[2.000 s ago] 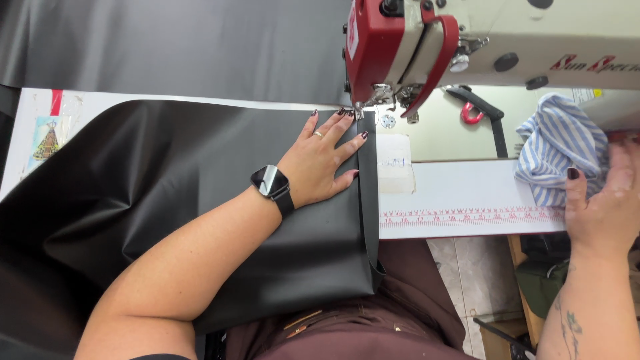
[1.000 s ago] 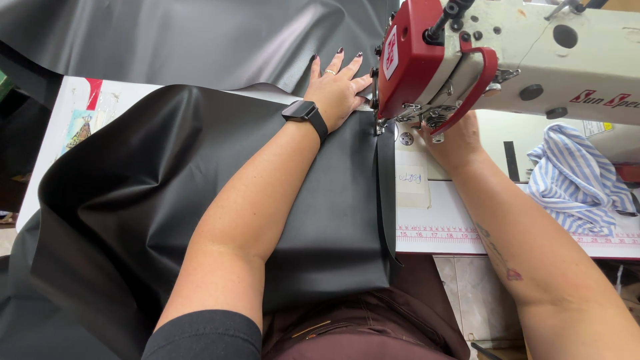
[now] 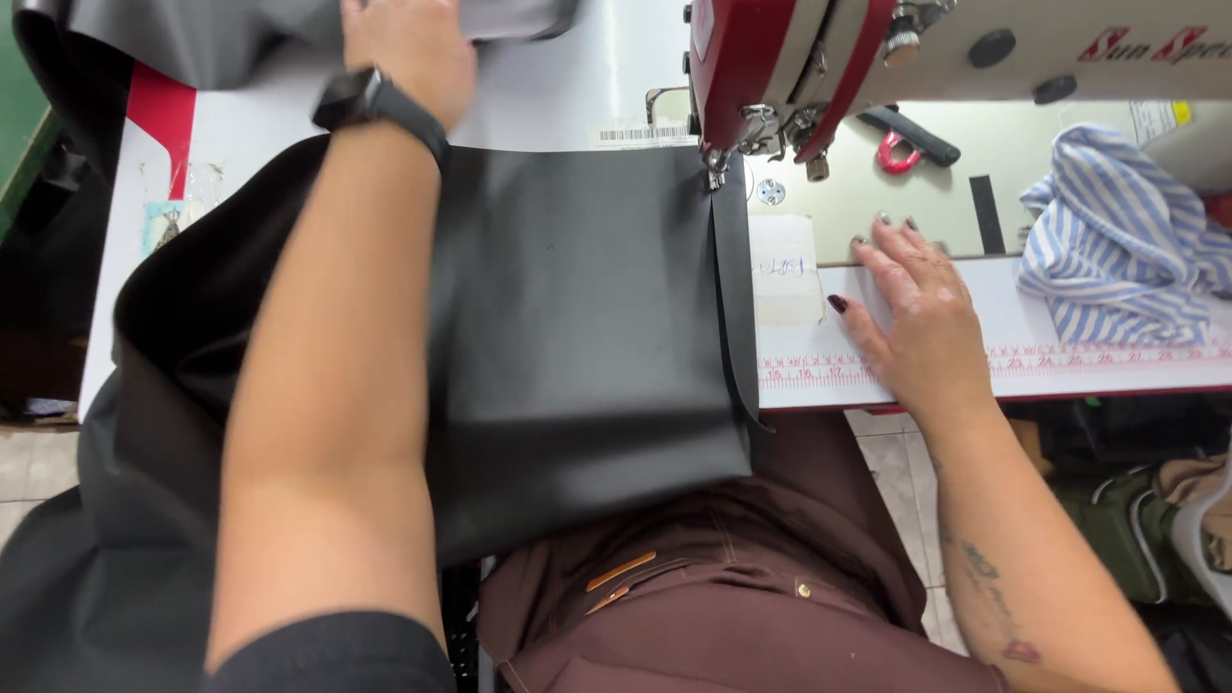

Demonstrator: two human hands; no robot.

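Observation:
A black sheet of leather-like material (image 3: 577, 308) lies over the front of the table and hangs down toward my lap. Its right edge is folded and sits beneath the presser foot (image 3: 714, 175) of a red and cream sewing machine (image 3: 962, 58). My left hand (image 3: 414, 48) reaches across to the far part of the same dark material (image 3: 221, 38); its fingers are cut off by the top of the view. Flat on the machine bed and table edge, my right hand (image 3: 919, 318) rests with fingers apart, holding nothing.
A blue and white striped cloth (image 3: 1131, 231) lies at the right. Behind my right hand is a black tool with a red ring handle (image 3: 905, 144). A printed measuring scale (image 3: 1059, 361) runs along the table's front edge. A green bag (image 3: 1116, 529) is below right.
The far material has moved away to the left, baring white tabletop. My left hand has moved farther up and left. My right hand has come back from beside the needle area to the table's front.

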